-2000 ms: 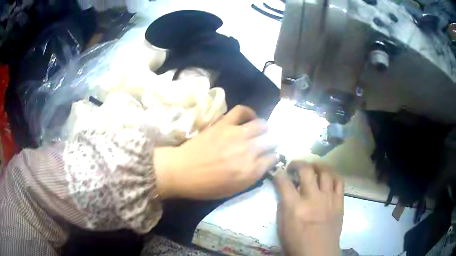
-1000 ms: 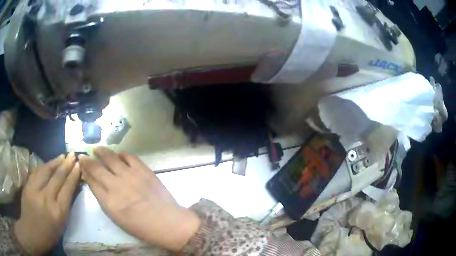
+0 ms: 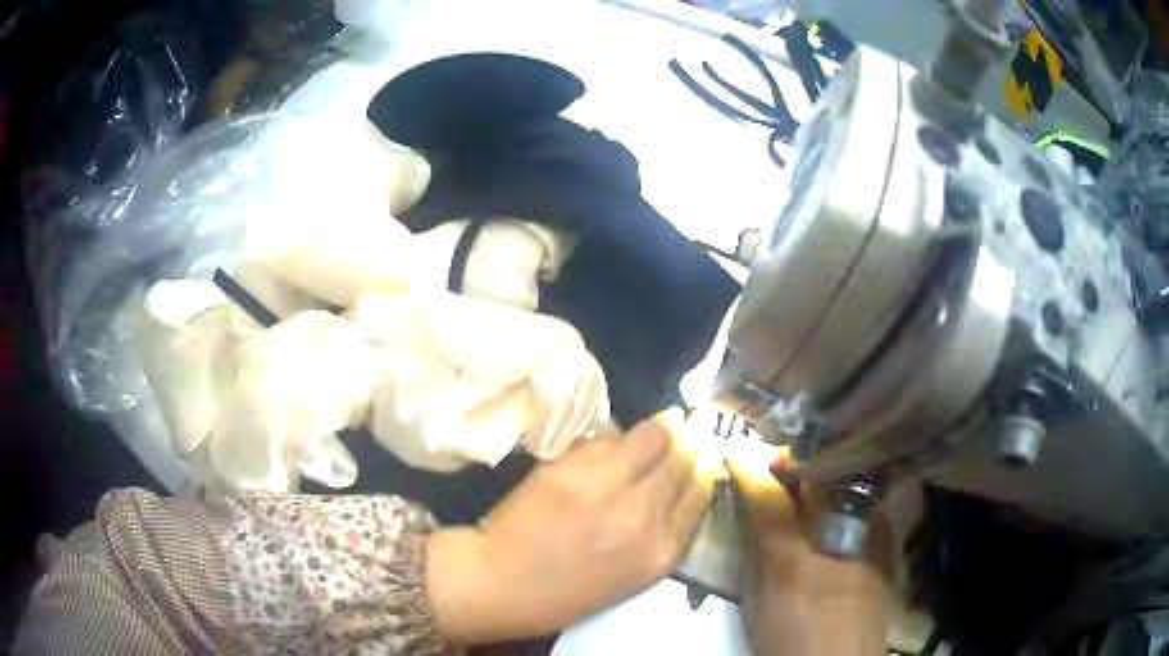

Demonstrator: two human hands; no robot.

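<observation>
The black fabric panel (image 3: 641,276) lies on the white table, running from its oval end at the upper left to the needle area. The crumpled cream fabric (image 3: 481,365) lies on and beside it, with narrow black strips showing. My left hand (image 3: 583,525) is bent over the fabric at the needle area, fingertips pinched at the black fabric's near edge. My right hand (image 3: 801,551) is partly hidden under the sewing machine head (image 3: 885,295); its fingers meet my left fingertips in bright lamp light. What the right fingers touch is blurred.
A shiny clear plastic bag (image 3: 96,276) lies at the left beside the cream fabric. Black cords (image 3: 744,96) lie on the table behind the machine head. A dark mass (image 3: 1013,551) is under the machine arm at the lower right.
The view has swung back left from the machine arm and phone, so the black panel and cream fabric show again. Both hands remain close together at the needle area.
</observation>
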